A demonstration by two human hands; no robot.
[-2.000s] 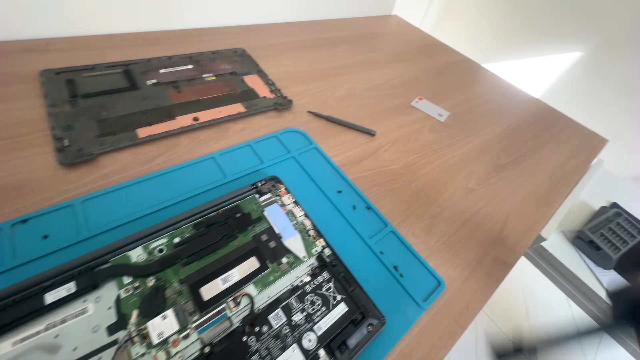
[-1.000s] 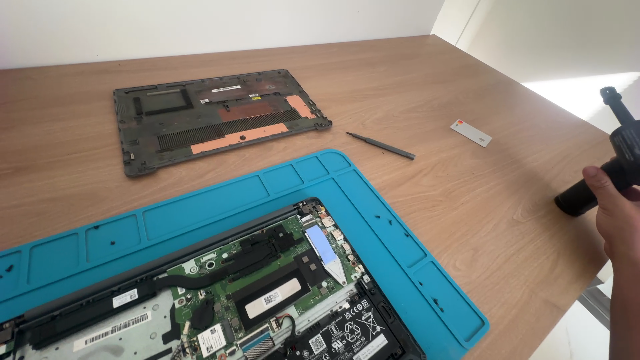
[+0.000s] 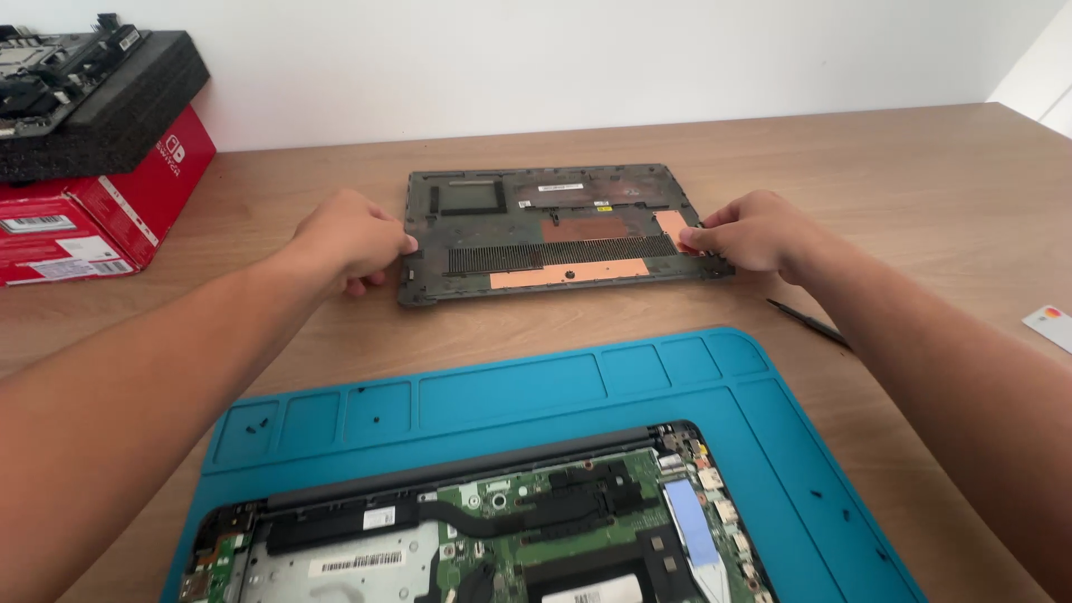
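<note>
Both hands grip a dark laptop bottom cover (image 3: 494,230), its inner side up with a vent grille and copper-coloured foil patches. My left hand (image 3: 356,239) pinches its left edge, and my right hand (image 3: 749,233) holds its right edge near the front corner. Nearer to me, an opened laptop base (image 3: 578,511) lies on a blue silicone repair mat (image 3: 511,375), its green board, black heat pipe and a blue pad showing. Small screws (image 3: 257,425) rest in the mat's compartments. A dark pen-like tool (image 3: 806,322) lies on the wood, partly behind my right forearm.
At the far left a red box (image 3: 126,201) carries black foam (image 3: 109,109) with electronic parts on it. A light card (image 3: 1049,327) lies at the table's right. The white wall (image 3: 586,67) stands behind the wooden tabletop (image 3: 879,184).
My right hand, earlier at the right with a black handheld device, now holds the cover's right edge. My left hand has come into view on its left edge. The view has swung left.
</note>
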